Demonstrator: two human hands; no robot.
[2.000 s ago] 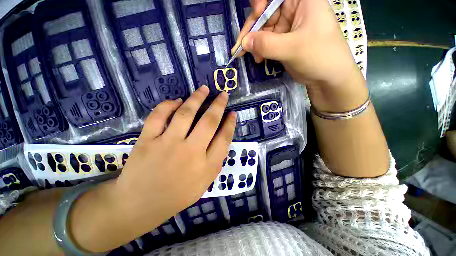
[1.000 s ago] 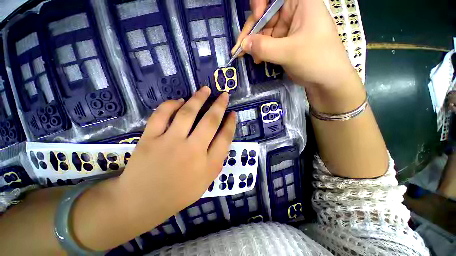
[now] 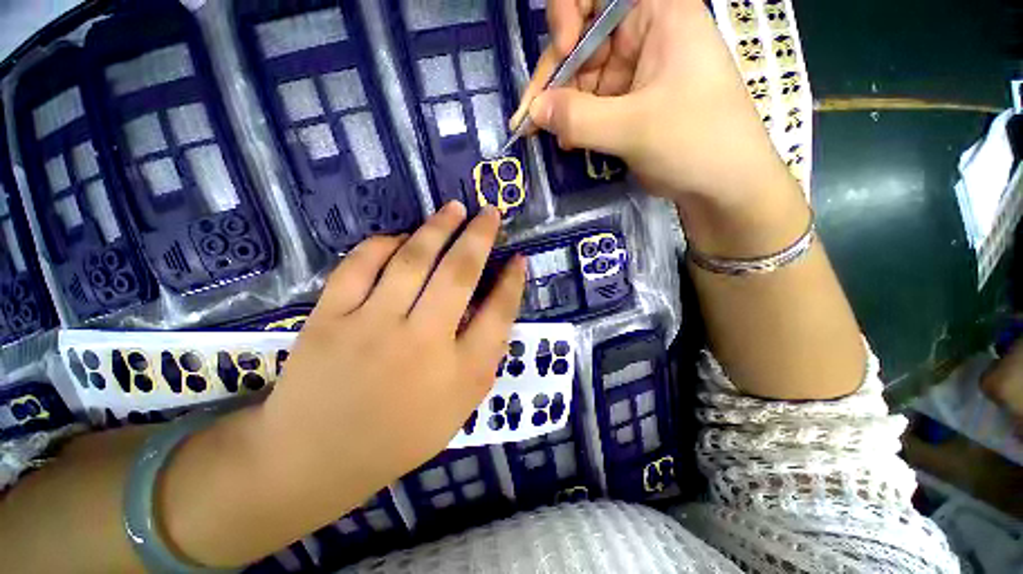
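My right hand [image 3: 628, 101] holds silver tweezers [image 3: 575, 58] like a pen, their tip at the upper edge of a yellow-outlined adhesive gasket [image 3: 499, 185]. The gasket lies on the lower end of a navy plastic housing [image 3: 458, 123] in the clear tray. My left hand [image 3: 387, 336] lies palm down across the tray, fingers slightly spread, its fingertips on the housing's lower end just below the gasket. Under my left hand is a white liner strip [image 3: 155, 395] with dark cut-outs and some yellow pieces. Whether the gasket is fully stuck down cannot be told.
More navy housings stand left of the gasket and below the strip; one lies sideways [image 3: 550, 280] in the middle row. A spare adhesive sheet [image 3: 772, 67] is at the tray's right edge. White papers [image 3: 985, 213] lie on the dark green bench [image 3: 886, 224]. Part of another person's hand shows far right.
The tray and both hands appear shifted slightly in view. The tweezers' tip stays at the gasket's upper edge. The other person's hand and arm at the far right have moved.
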